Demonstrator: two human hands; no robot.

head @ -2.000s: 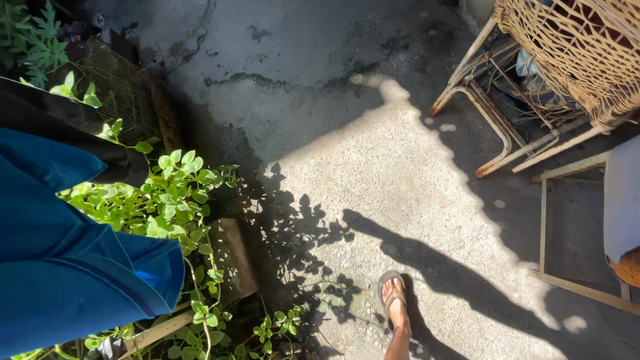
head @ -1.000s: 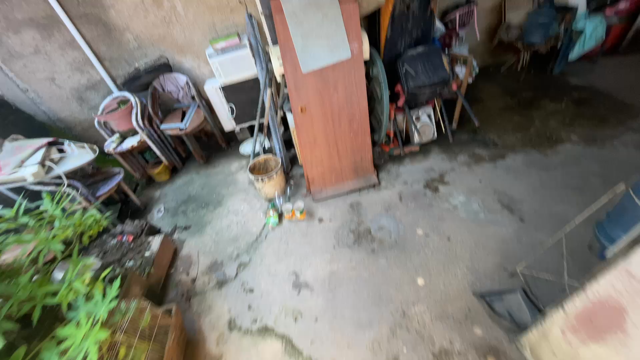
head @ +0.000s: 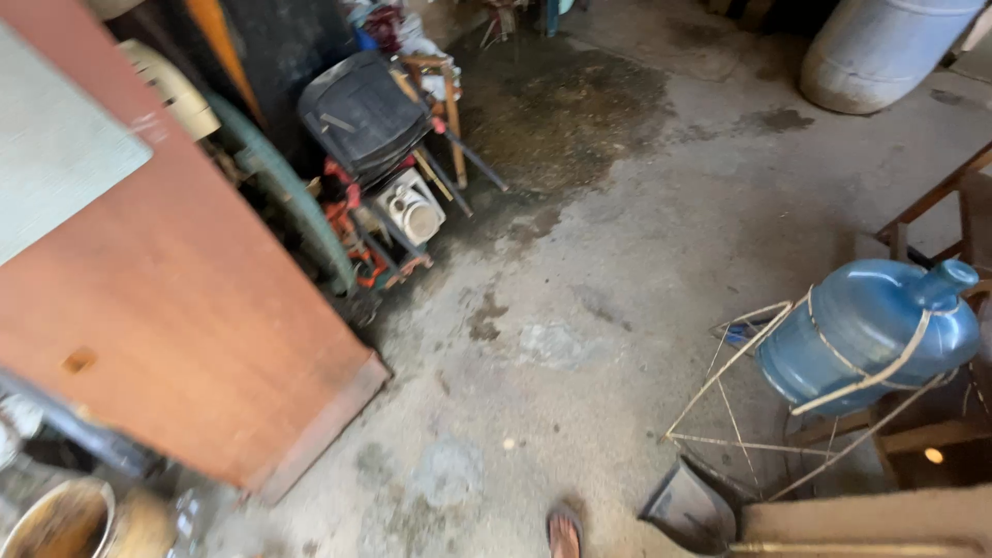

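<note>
Neither of my hands shows in the head view, so what they hold cannot be seen. My sandalled foot [head: 564, 533] is on the concrete floor at the bottom edge. To its right a dark dustpan [head: 690, 508] lies near a thin metal stand [head: 728, 372], which cradles a blue plastic water jug [head: 868, 333] tipped on its side. At the left leans a reddish-brown wooden door panel [head: 194, 310] with a pale sheet [head: 54, 147] against its upper part.
A black folding chair [head: 364, 112] with clutter beneath stands beyond the panel. At the far right is a blue-grey plastic barrel [head: 883, 54]. A round bucket [head: 62, 519] sits at the lower left. Damp, stained concrete [head: 566, 116] spreads behind the chair.
The view has swung from the sunlit paving and plants to the shaded concrete area. The blue cloth at the left two seconds ago is out of view.
</note>
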